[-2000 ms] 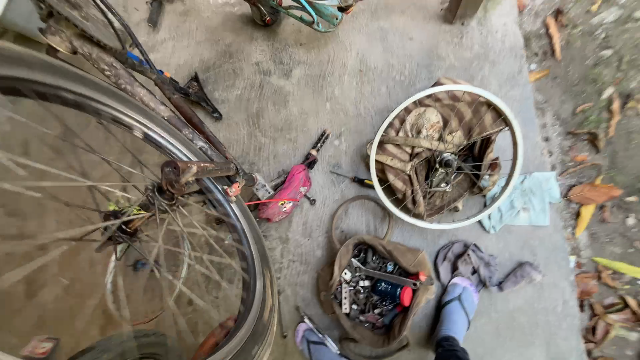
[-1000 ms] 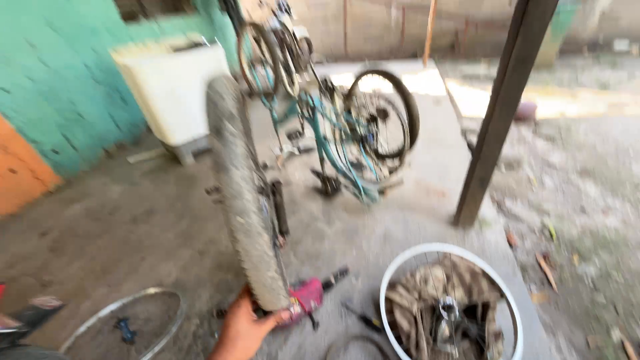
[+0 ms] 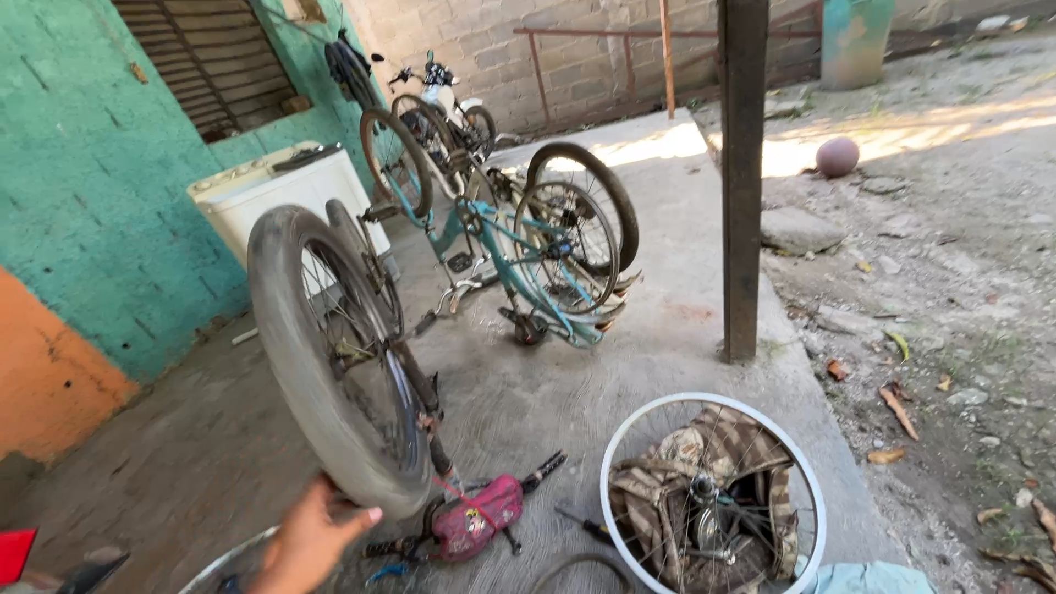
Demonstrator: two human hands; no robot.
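My left hand [image 3: 309,540] is at the lower edge of a bicycle tyre [image 3: 285,346], thumb apart from the fingers; whether it touches the rubber I cannot tell. The tyre's tread is blurred. This wheel belongs to a bicycle standing upside down, its handlebar with a pink bag [image 3: 477,518] resting on the concrete. To the right, a bare wheel rim with spokes [image 3: 612,487] lies over a brown patterned cloth bag [image 3: 660,495]. A screwdriver [image 3: 586,521] lies between them. My right hand is not in view.
Turquoise bicycle frame [image 3: 495,239] and other wheels stand behind, near a white washing machine [image 3: 289,194]. A dark metal post [image 3: 740,181] rises at the slab's right edge. A light blue cloth [image 3: 866,579] lies at lower right, another rim [image 3: 227,561] at lower left.
The view has tilted up from the floor since the first frame. My left hand, out of view two seconds ago, is at the tyre in both later frames.
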